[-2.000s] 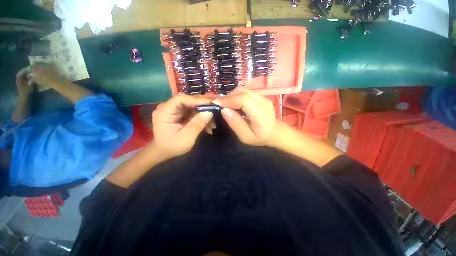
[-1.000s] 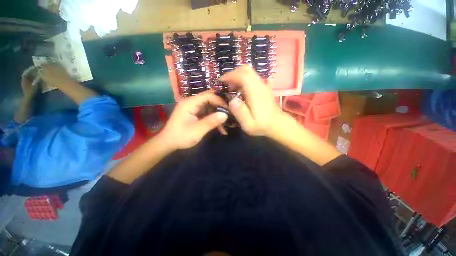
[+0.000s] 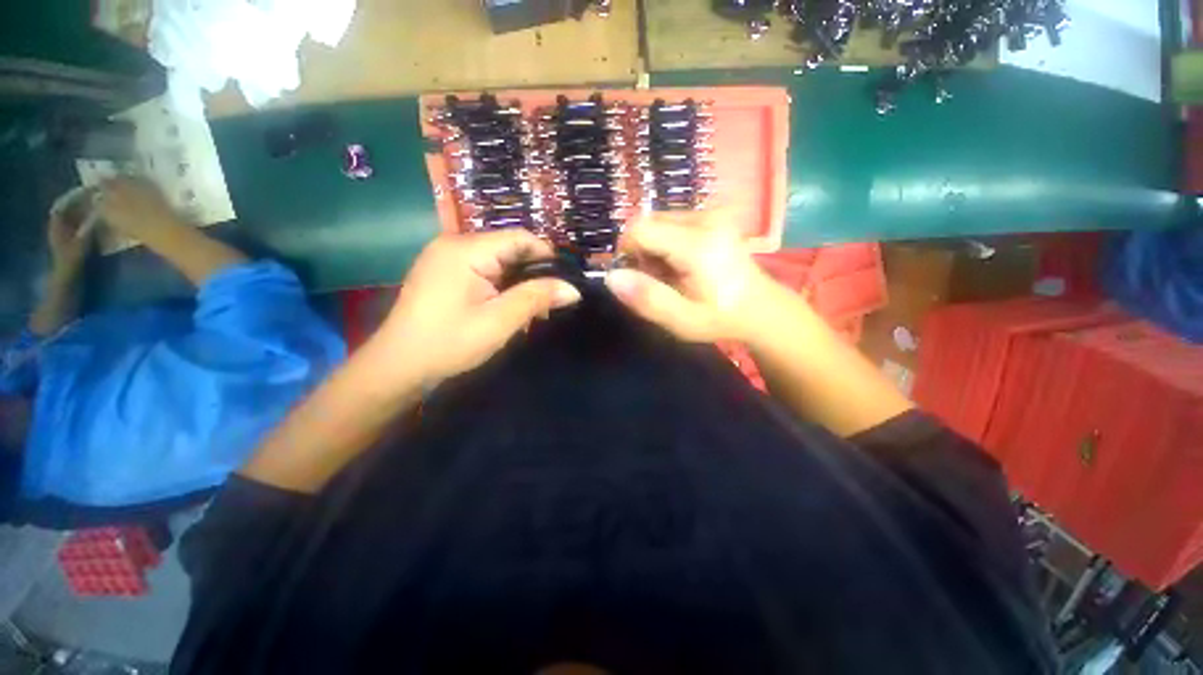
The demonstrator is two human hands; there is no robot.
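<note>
A small black-and-chrome assembly [image 3: 544, 269] is held between my two hands, just in front of the tray's near edge. My left hand [image 3: 462, 301] grips its dark body with thumb and fingers. My right hand [image 3: 695, 280] pinches its shiny silver end. My fingers hide part of it. Beyond my hands lies the shallow red-orange parts tray [image 3: 748, 172] with three dark columns of placed pieces [image 3: 582, 172]; the right column is shorter.
A loose-piece heap [image 3: 910, 29] lies beyond the tray at right, near a white sheet [image 3: 1095, 50]. At left are white bags [image 3: 238, 40] and a coworker's blue sleeve [image 3: 172, 382]. Red crates [image 3: 1095, 422] stand at right.
My hands have drawn slightly apart around the assembly, and my right hand has come back from over the tray. A silver end now shows between my fingertips. The view has shifted a little.
</note>
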